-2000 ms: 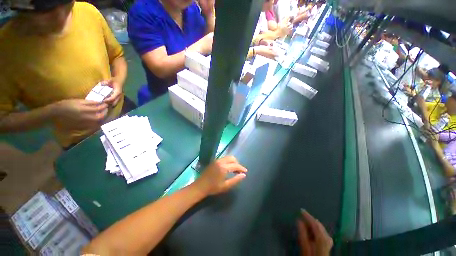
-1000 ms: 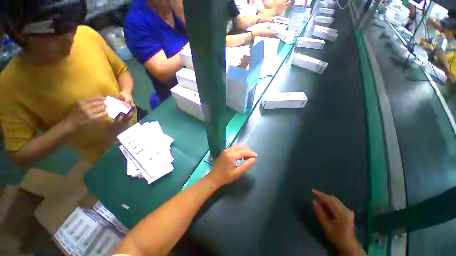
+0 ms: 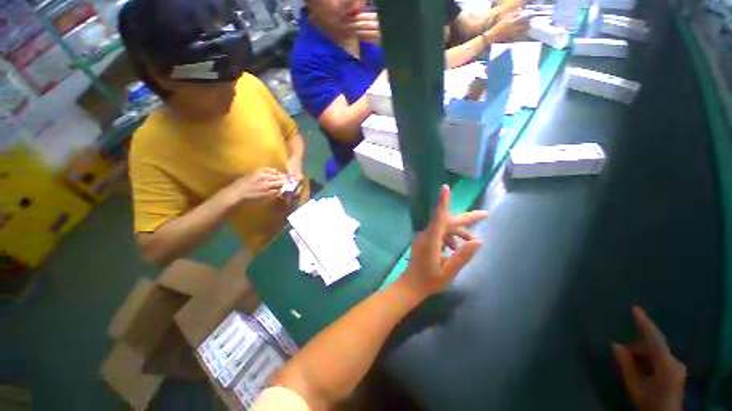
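My left hand point(image 3: 446, 245) is empty with its fingers spread, above the near edge of the dark belt point(image 3: 522, 305), beside the green post. My right hand point(image 3: 652, 365) is empty over the belt at the lower right, fingers apart, cut off by the bottom edge. The nearest white product box point(image 3: 557, 160) lies on the belt beyond both hands, touched by neither. Another product box point(image 3: 603, 84) and several more lie farther up the belt.
The green post point(image 3: 411, 112) rises from the side table point(image 3: 373, 233), which holds fanned leaflets point(image 3: 327, 238), stacked white boxes point(image 3: 381, 163) and a light blue bin point(image 3: 473, 132). A filled carton point(image 3: 233, 349) and an empty carton point(image 3: 152, 325) stand at lower left. Two people are across the table.
The view has swung left, so belt and table sit farther right and more floor shows. My left hand's fingers have spread and lifted. The nearest box remains on the belt.
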